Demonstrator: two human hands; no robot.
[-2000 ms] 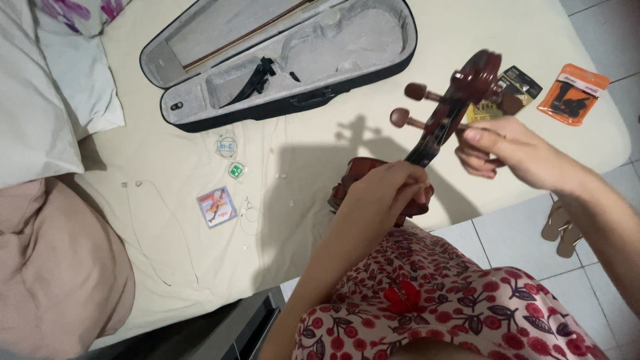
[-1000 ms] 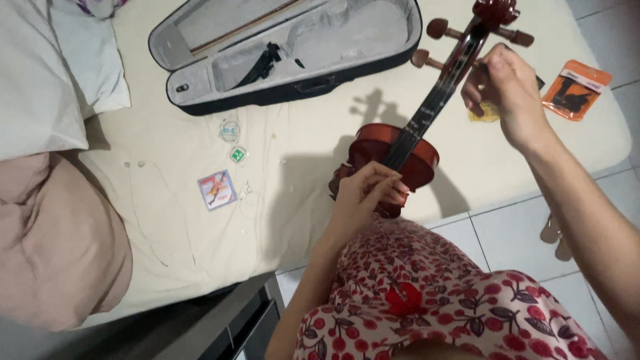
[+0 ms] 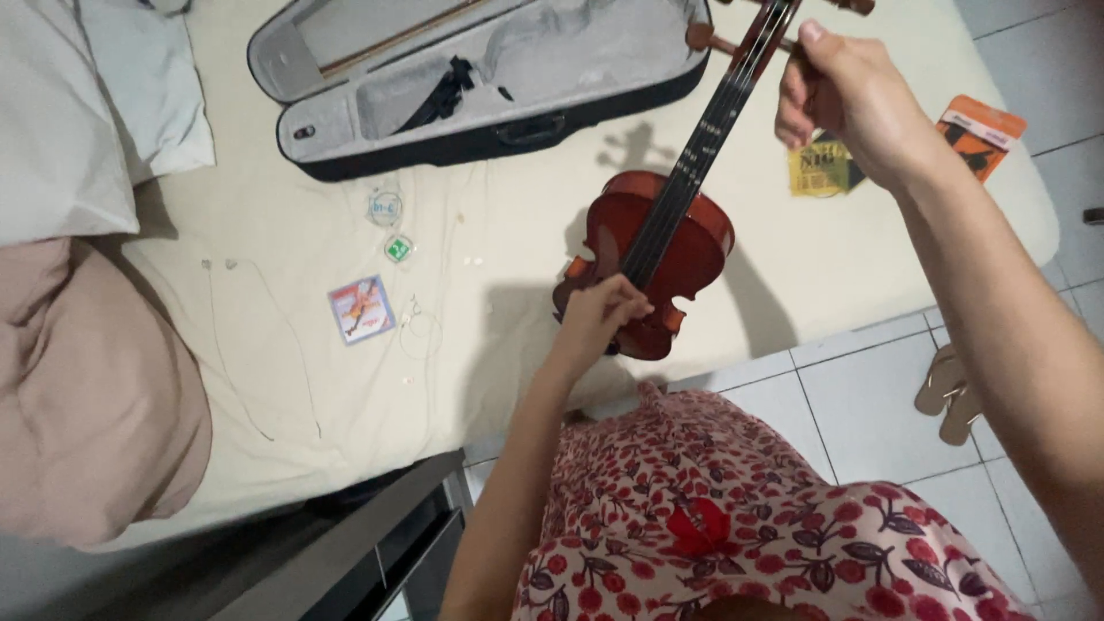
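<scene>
A reddish-brown violin (image 3: 642, 250) stands tilted over the bed's edge, its neck pointing up and to the right, the scroll cut off by the frame's top. My left hand (image 3: 604, 315) is at the strings over the lower part of the body, thumb and fingers close together; whether it pinches a string cannot be told. Beside the pegbox, my right hand (image 3: 841, 95) has its thumb and curled fingers at a tuning peg (image 3: 789, 45), largely hidden by the hand. Another wooden peg (image 3: 709, 38) sticks out on the opposite side. White marks run along the black fingerboard (image 3: 690, 168).
An open violin case (image 3: 509, 129) with a bow (image 3: 397, 39) lies on the bed. Near it are coiled strings in round packets (image 3: 398, 249), a square string packet (image 3: 361, 310) and loose strings (image 3: 297, 341). Yellow (image 3: 819, 172) and orange packets (image 3: 983, 129) lie right; sandals (image 3: 953, 397) are on the tiles.
The violin has come up from low beside the bed's edge, and more of its body shows. My right hand has stayed by the pegbox, my left hand by the strings.
</scene>
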